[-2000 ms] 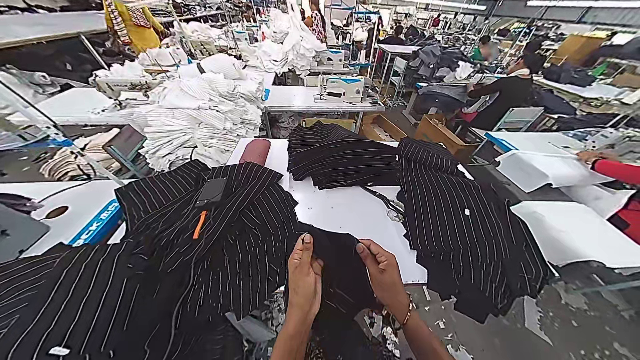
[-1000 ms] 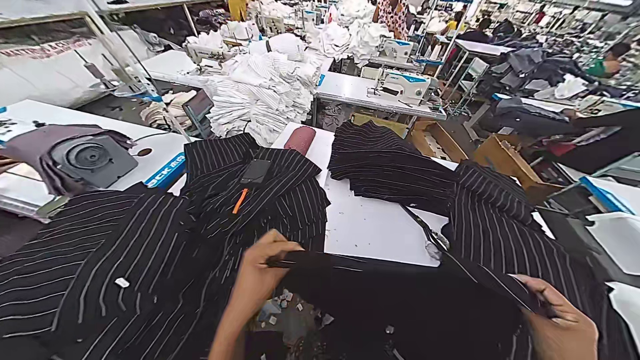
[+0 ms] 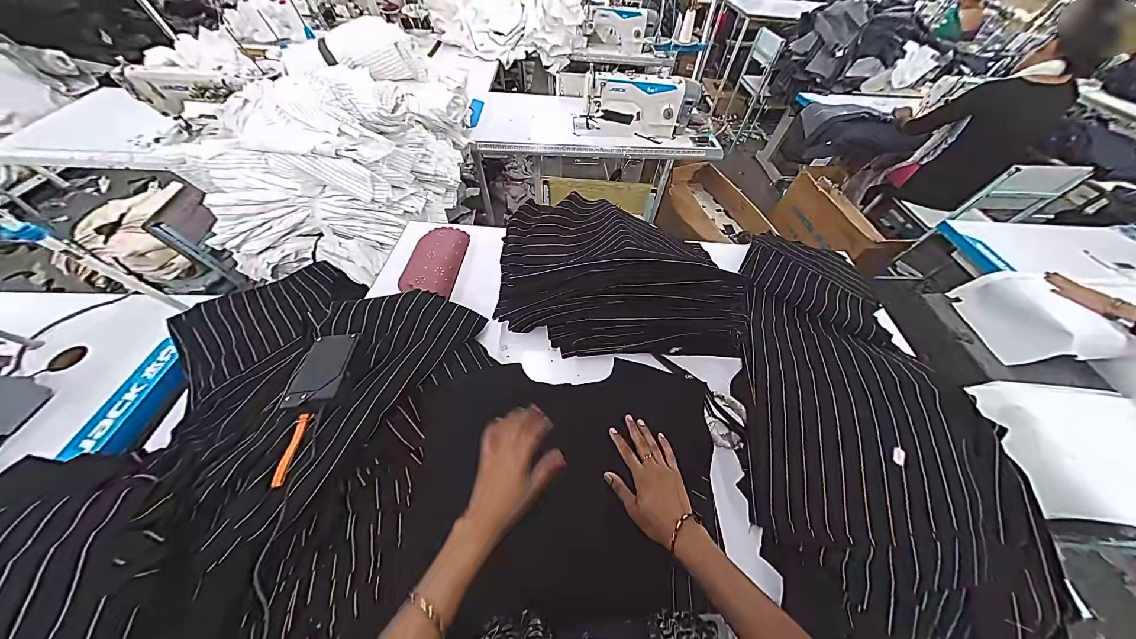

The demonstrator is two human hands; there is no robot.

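A plain black garment piece [image 3: 568,532] with a curved neckline is spread over the front of the white table [image 3: 532,355]. My right hand [image 3: 652,484] lies on it palm down, fingers spread, holding nothing. My left hand [image 3: 515,466], slightly blurred, is over the same cloth with thumb and fingers apart, and no cloth is gripped in it. A stack of black striped fabric pieces [image 3: 612,275] sits just beyond. More striped pieces lie in a pile on the right [image 3: 852,417] and in another on the left [image 3: 355,328], where a dark phone-like device [image 3: 321,371] with an orange strip [image 3: 291,451] rests.
A reddish case [image 3: 435,261] stands at the table's far left corner. Behind are a heap of white striped cloth [image 3: 328,160], a sewing machine [image 3: 639,102] and cardboard boxes [image 3: 825,213]. A co-worker in black [image 3: 994,133] is at the upper right; another person's hand [image 3: 1087,293] is at the right edge.
A second ago both my hands held the black cloth stretched up by its edge; now it lies spread out and both have let go. My hands have come closer together.
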